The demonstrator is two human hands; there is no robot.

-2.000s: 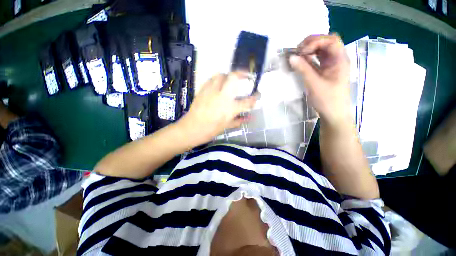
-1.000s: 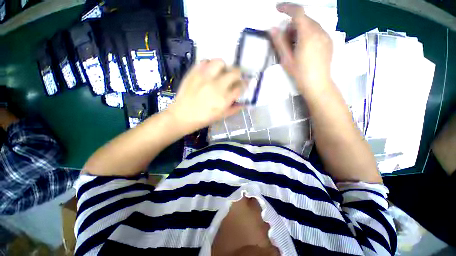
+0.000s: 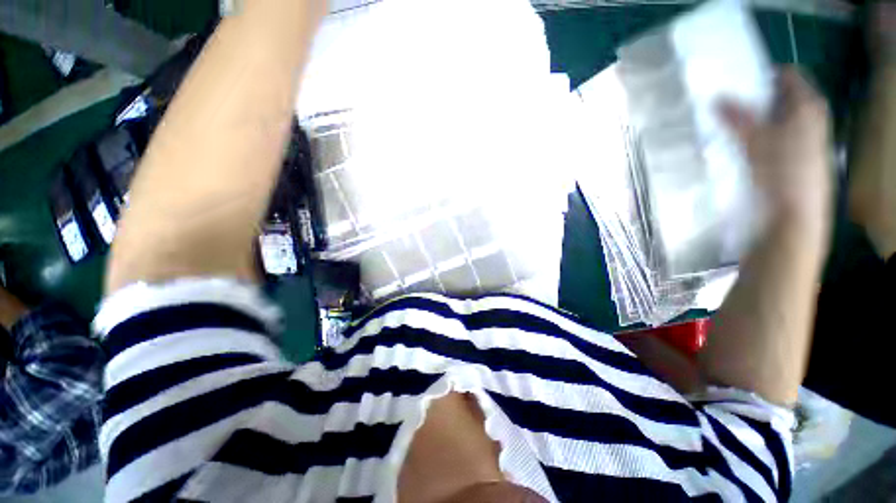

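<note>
My right hand (image 3: 791, 142) is at the right, blurred, and holds a large pale sheet with grey blocks (image 3: 673, 147) raised over the spare sticker sheets (image 3: 609, 128). My left forearm reaches up past the top edge, and the left hand is out of the picture. A sticker sheet with grey-silver rectangles (image 3: 422, 257) lies near my body, partly under bright white backing sheets (image 3: 452, 108). No phone unit shows on the white sheets. Black phone units (image 3: 280, 257) lie at the left, partly hidden by my left forearm.
The green bench top (image 3: 582, 241) shows between the middle and right sheets. A person's plaid sleeve (image 3: 49, 393) is at the lower left. Another person's arm (image 3: 869, 128) is at the right edge. A red object (image 3: 696, 335) shows beside my right forearm.
My left hand has left its phone unit and gone out past the top edge. My right hand has moved right and taken hold of a sheet. The view has shifted.
</note>
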